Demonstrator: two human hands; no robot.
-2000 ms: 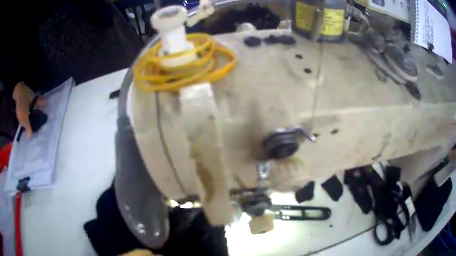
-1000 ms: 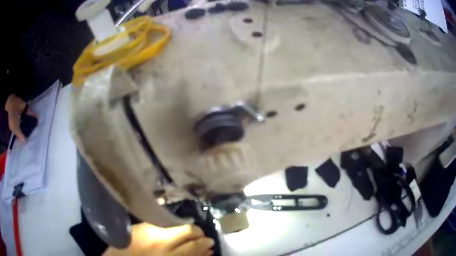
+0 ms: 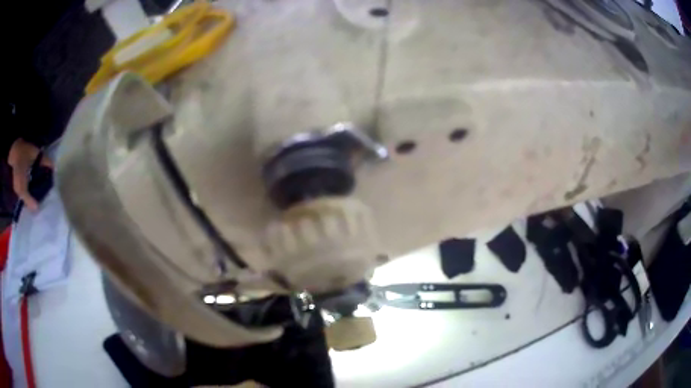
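The cream sewing machine head [image 3: 470,98] fills most of the view. Black cloth [image 3: 257,352] lies under its needle area at the lower left, beside the bright lamp light. The needle and presser foot are mostly hidden by the machine head. A small strip of my left hand [image 3: 231,385] shows at the bottom edge on the cloth, cut off by the frame; its fingers cannot be made out. My right hand is not in view.
Thread snips [image 3: 462,295] lie right of the needle area, near small black pieces [image 3: 458,257]. Looped scissors [image 3: 600,324] lie among black cloth farther right. Another person's hand [image 3: 26,170] rests by white papers [image 3: 45,242] at the left.
The view has moved closer to the machine head. My left hand, earlier seen on the cloth by the needle area, has dropped almost out of the bottom edge.
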